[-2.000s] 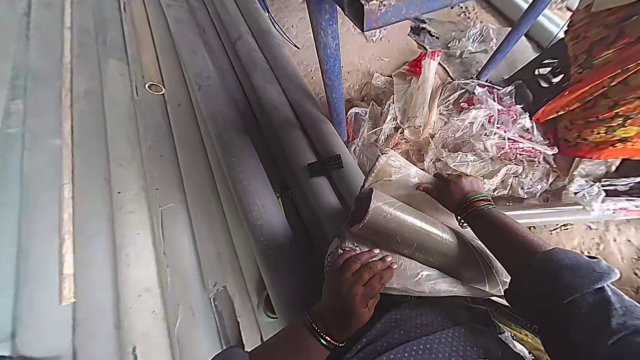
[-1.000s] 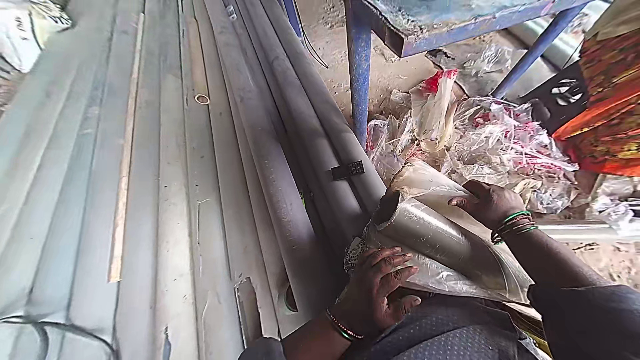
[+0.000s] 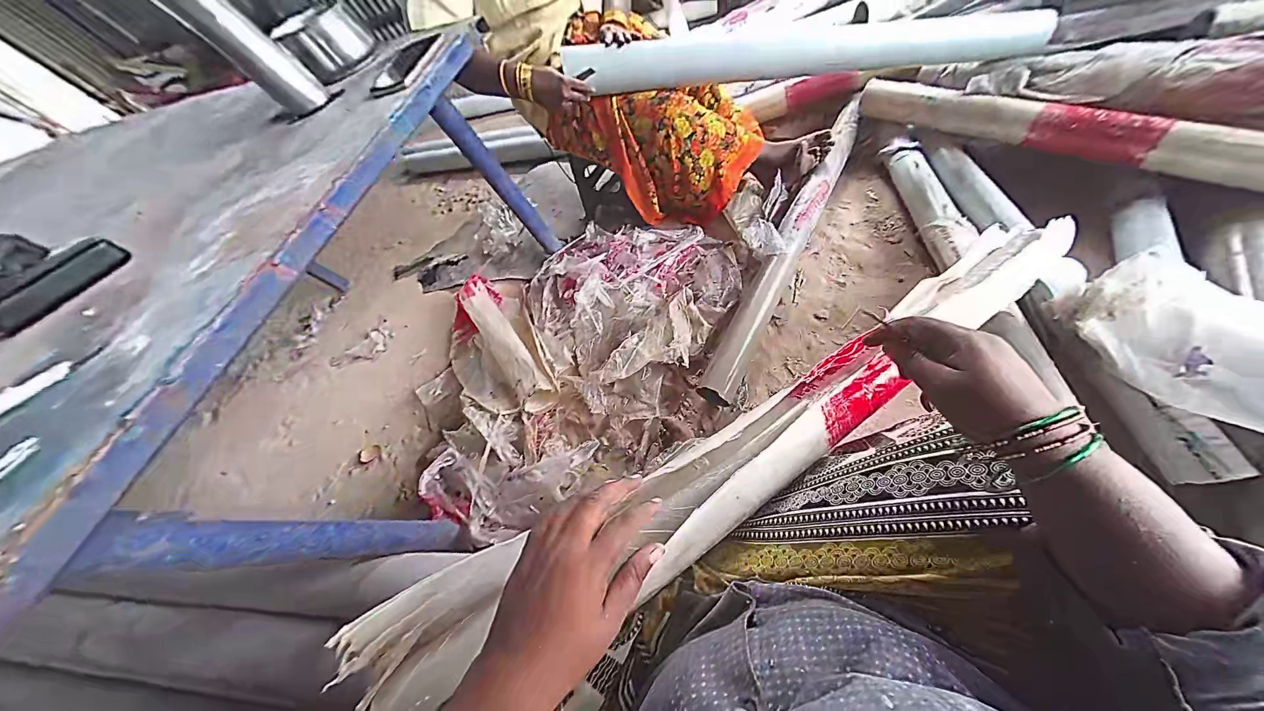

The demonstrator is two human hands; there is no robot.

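Observation:
Across my lap lies a long roll in a split whitish wrapper (image 3: 731, 494) with a red band. My left hand (image 3: 583, 573) rests on its near part, fingers spread over the wrapper. At the red band, my right hand (image 3: 963, 370) pinches the wrapper's edge between thumb and fingers. Beyond the roll is a heap of crumpled clear plastic film (image 3: 632, 306) on the ground. A pale tube (image 3: 785, 267) slants just right of that heap.
A blue-edged metal table (image 3: 326, 212) stands at the left. Another person's hand (image 3: 558, 87) holds a long pale roll (image 3: 810, 49) at the top. Wrapped rolls (image 3: 1096, 133) lie at the right; grey rolls (image 3: 197, 632) lie at the lower left.
The view has swung right. My right hand has gone from lying on the roll to pinching its wrapper at the red band. The other person's hands and their roll have come into view.

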